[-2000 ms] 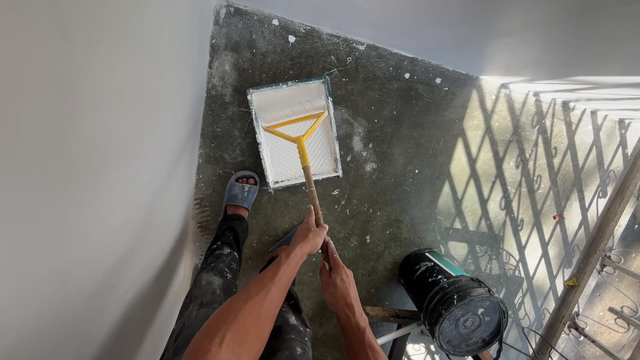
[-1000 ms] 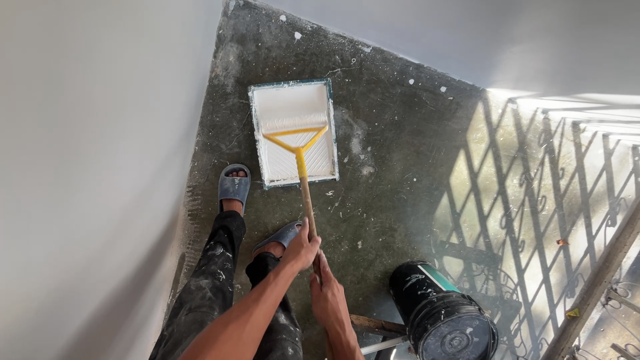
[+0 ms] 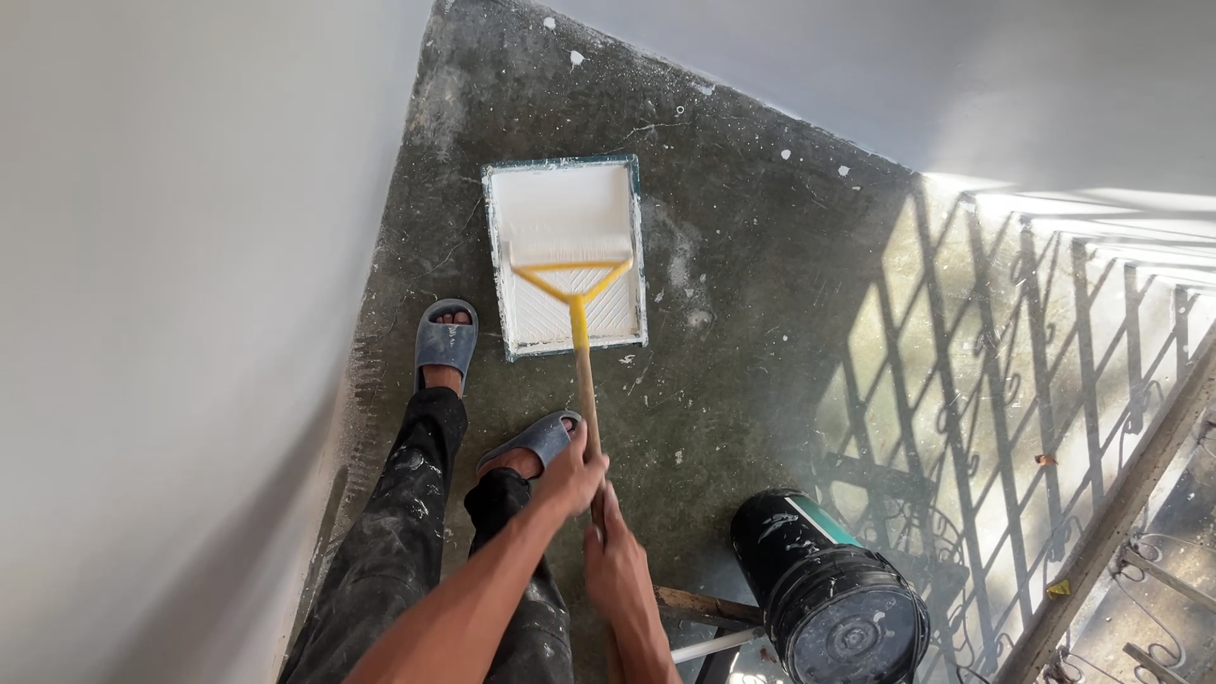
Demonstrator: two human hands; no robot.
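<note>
My left hand is closed around the wooden pole of a paint roller, and my right hand grips the same pole lower down. A yellow triangular frame joins the pole to the white roller, which lies across the paint tray. White paint fills the tray's far part; its ribbed ramp shows white beneath the frame. The tray rests on the dark concrete floor, beyond my sandalled feet.
A black lidded bucket stands at lower right, beside a wooden piece and a white stick. Walls border the floor at left and at the far side. A metal grille with a rail runs along the right.
The foot nearer the pole, mostly hidden two seconds ago, now shows in its sandal. Both hands stay on the pole, and the roller remains in the tray.
</note>
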